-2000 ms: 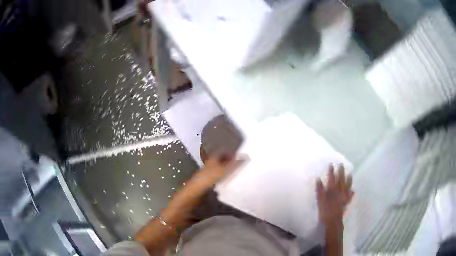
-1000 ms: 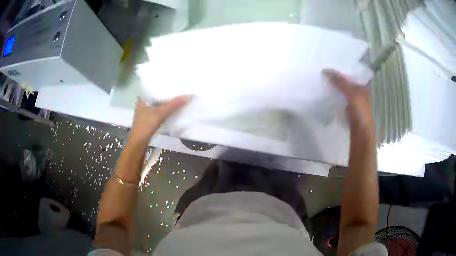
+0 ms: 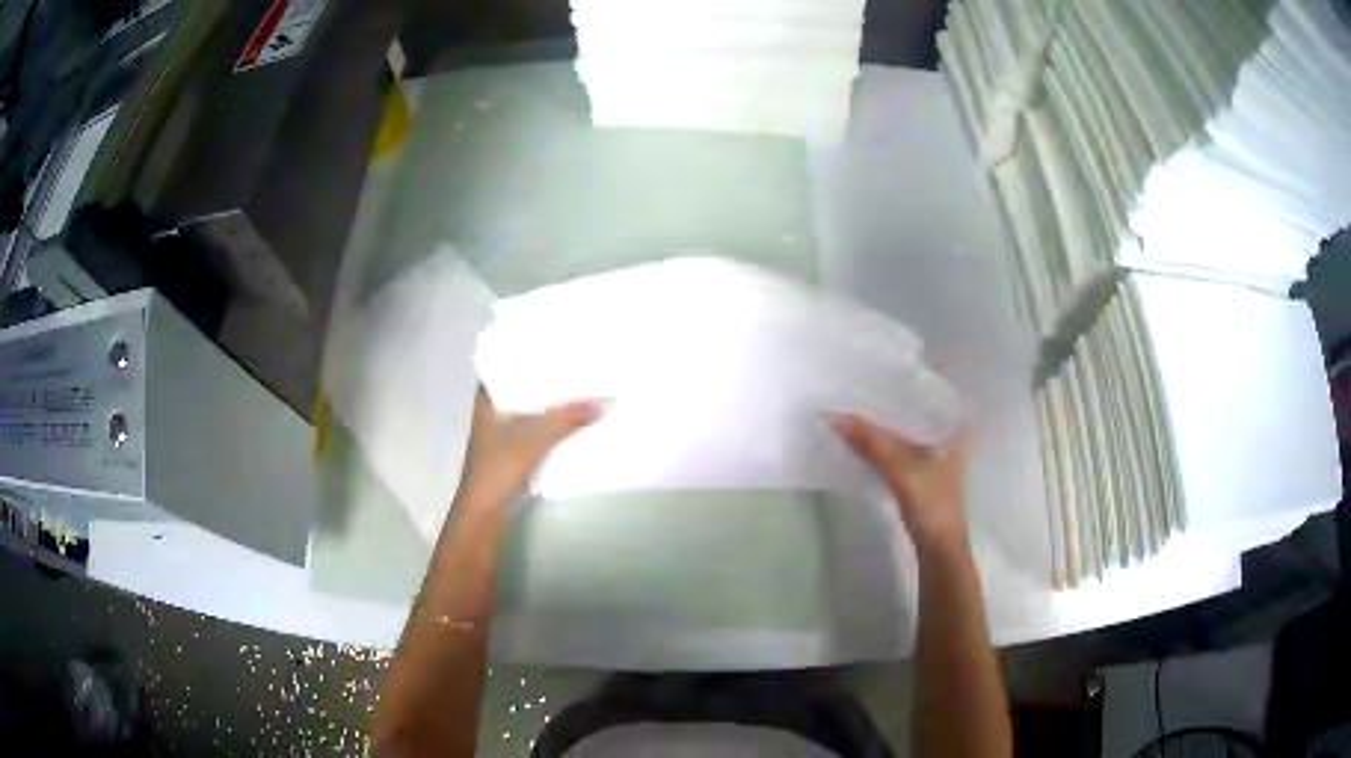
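Note:
A sheet bundle (image 3: 711, 363) of white paper is held in both hands above the pale green mat (image 3: 674, 570). It bows upward in the middle, and its ends look slightly fanned. My left hand (image 3: 519, 444) grips its left end with the thumb on top. My right hand (image 3: 911, 467) grips its right end, also thumb on top. The fingers under the bundle are hidden. Loose white sheets (image 3: 408, 378) lie on the mat at the left, partly behind the bundle, and are blurred.
A far stack (image 3: 719, 67) of white paper stands beyond the mat. Finished stacks (image 3: 1104, 430) with layered edges fill the right side. A control box (image 3: 208, 430) and a dark machine (image 3: 282, 178) stand at left. White dots lie on the floor.
The view has shifted, showing more of the table and the far stack. The bundle stays in both hands, which are now closer together, and it now bows upward. Two seconds ago my right hand lay flat on sheets.

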